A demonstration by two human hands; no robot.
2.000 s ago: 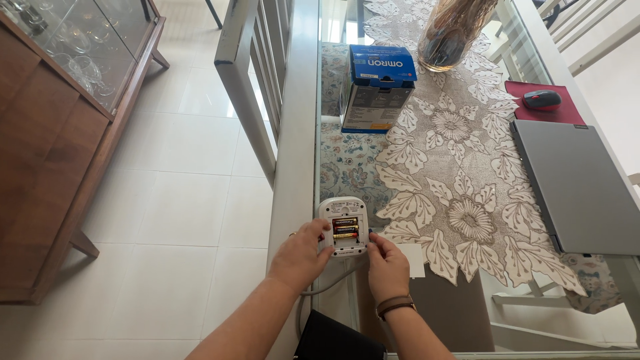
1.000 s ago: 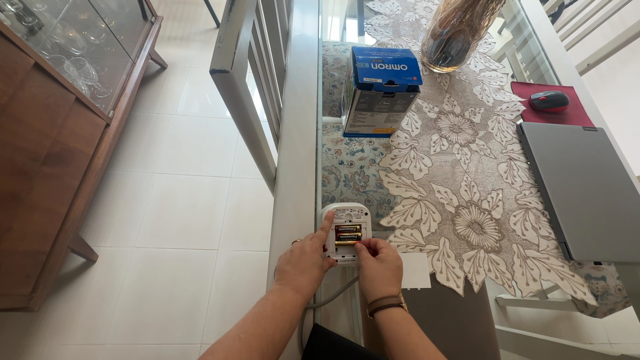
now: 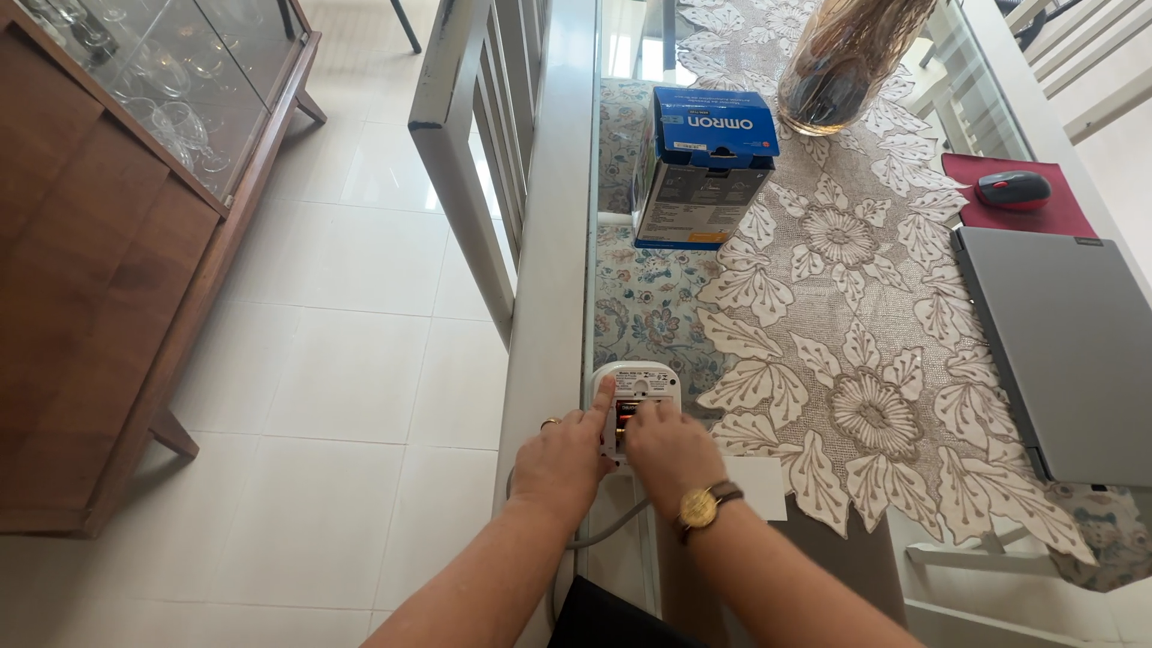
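Observation:
A white blood pressure monitor (image 3: pixel 637 376) lies face down near the left edge of the glass table, its battery bay open. My left hand (image 3: pixel 562 463) grips its left side, the index finger stretched along the casing. Over the bay are the fingers of my right hand (image 3: pixel 670 450), covering part of the batteries (image 3: pixel 627 410); whether they pinch a battery cannot be told. A grey tube (image 3: pixel 612 533) curves below the monitor. Further up the table stands an Omron cardboard box (image 3: pixel 706 166), blue, black and white.
A lace table runner (image 3: pixel 841 315) bears a glass vase (image 3: pixel 832 72). At the right are a closed grey laptop (image 3: pixel 1062 351) and a mouse (image 3: pixel 1014 190) on a red pad. A white card (image 3: pixel 759 486) lies beside my right wrist. A chair (image 3: pixel 459 162) and a wooden cabinet (image 3: pixel 99 270) stand left.
My right hand has moved from the lower right edge of the monitor onto its battery bay, now covering much of it. My left hand stays at the left side.

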